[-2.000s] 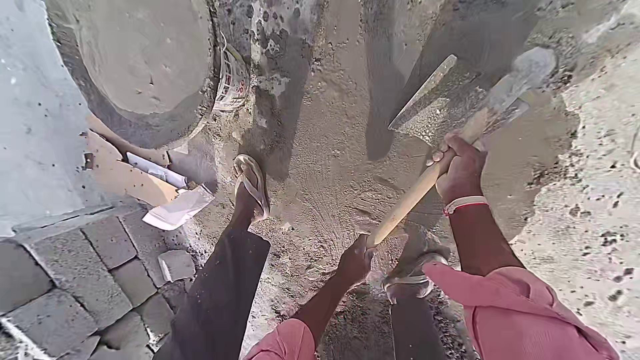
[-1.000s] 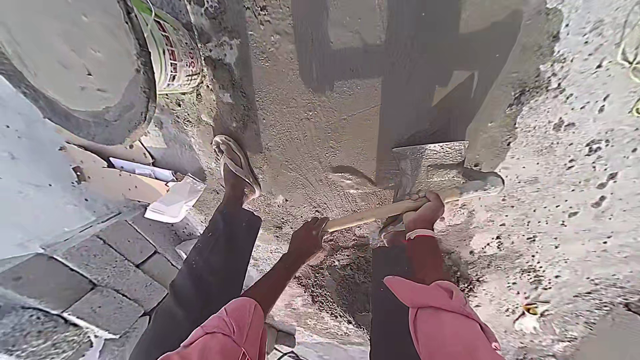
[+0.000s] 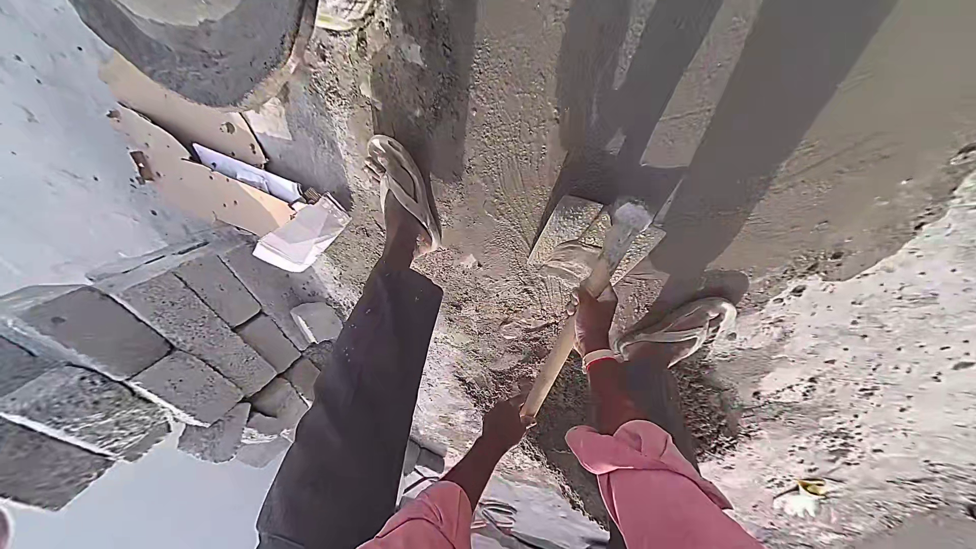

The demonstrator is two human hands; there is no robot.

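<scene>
A hoe with a wooden handle (image 3: pixel 550 374) and a broad metal blade (image 3: pixel 568 229) lies across the space between my sandalled feet. Around the lower end of the handle my left hand (image 3: pixel 505 421) is closed. My right hand (image 3: pixel 593 316), with a band at the wrist, grips the handle farther up, just below the metal socket. The blade is low at the wet grey mortar (image 3: pixel 518 152) spread on the ground; its lower edge is partly hidden by the socket and some mortar.
A large round pan (image 3: pixel 229 69) stands at the upper left, near cardboard (image 3: pixel 221 200) and a white paper piece (image 3: pixel 301 235). Grey paving blocks (image 3: pixel 194 335) lie to the left. My left sandal (image 3: pixel 408 183) and right sandal (image 3: pixel 690 328) are beside the blade. Rough pale ground (image 3: pixel 862 381) is at the right.
The hoe was held up to the right two seconds ago, then lay more level across my right foot. Now it slants upward, its blade between my feet. Both hands have kept hold of the handle.
</scene>
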